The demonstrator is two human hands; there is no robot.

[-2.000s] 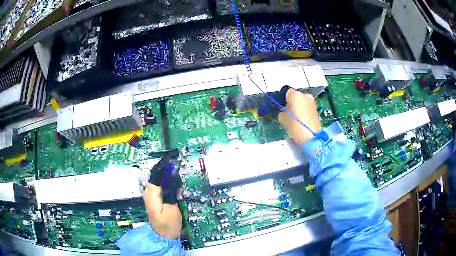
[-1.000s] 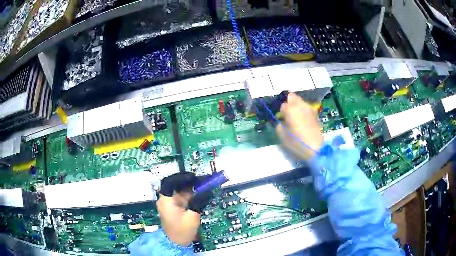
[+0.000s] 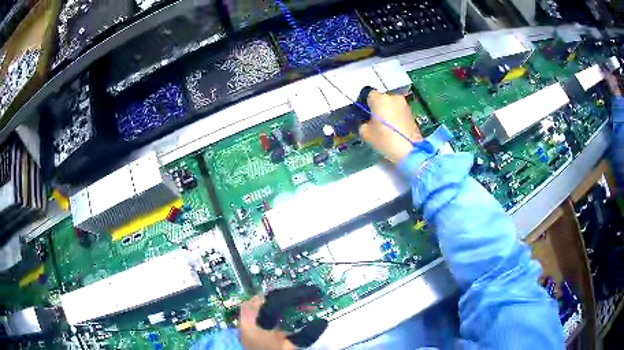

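The green circuit board (image 3: 236, 160) lies in front of me, with a finned heatsink (image 3: 311, 109) at its far edge and a long white bar (image 3: 335, 208) across its middle. My right hand (image 3: 391, 126) is at the near side of the heatsink, its black-covered fingertips pointing down among dark parts. A small round pale top (image 3: 328, 130) shows left of those fingers. Whether they grip a part is hidden. My left hand (image 3: 277, 321) is low at the board's near edge, its black-covered thumb and fingers spread. It is blurred, and I cannot tell whether it holds a part.
More boards lie left and right on the metal-edged line (image 3: 547, 198). Behind are bins of blue-purple cylinders (image 3: 325, 37), pale parts (image 3: 236, 68) and black round parts (image 3: 410, 20). A blue cord (image 3: 294, 24) crosses to my right wrist. Another person's hand (image 3: 611, 81) shows at the right edge.
My left hand has moved down and nearer; the blue-purple cylinder it held is no longer clearly visible. My right hand stays by the heatsink. The view has tilted and shifted.
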